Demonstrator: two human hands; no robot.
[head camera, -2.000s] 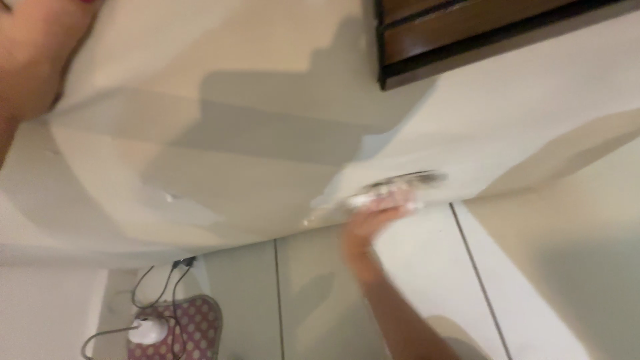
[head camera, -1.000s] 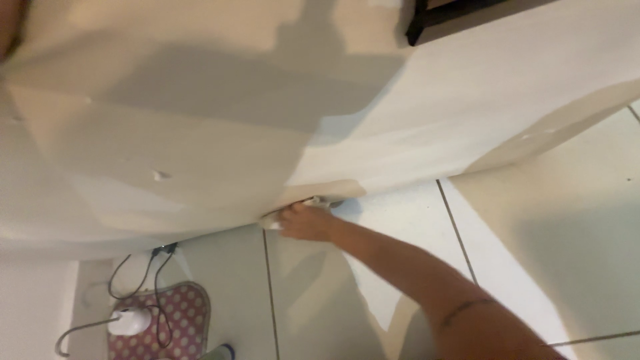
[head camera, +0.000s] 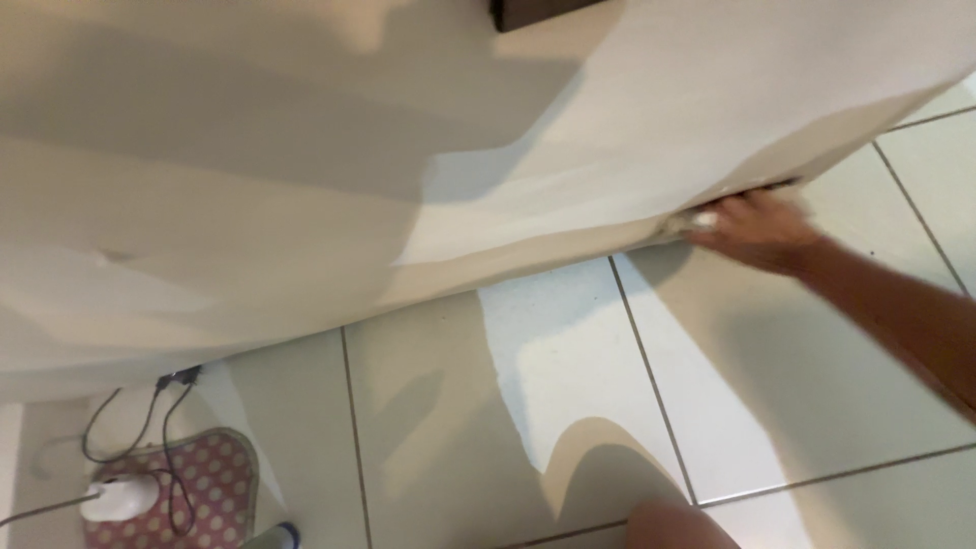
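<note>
A pale sheet-like cover (head camera: 305, 183) hangs down to the tiled floor and fills the upper part of the view. My right hand (head camera: 755, 229) is at its lower edge on the right, with the fingers closed on the fabric hem (head camera: 675, 225). Something small and white shows beside the thumb; blur hides what it is. A thin dark gap or mark lies along the edge just past the fingers. My left hand is out of the frame.
A dark wooden frame corner (head camera: 534, 11) rests on the cover at the top. At the lower left, a white plug adapter (head camera: 120, 497) with black cables (head camera: 164, 427) lies on a pink polka-dot mat (head camera: 217, 473). A knee (head camera: 679, 526) shows at the bottom, above floor tiles (head camera: 427, 427).
My right hand has moved right along the cover's lower edge. My left hand, seen at the upper left two seconds ago, has left the view. The knee has come into sight.
</note>
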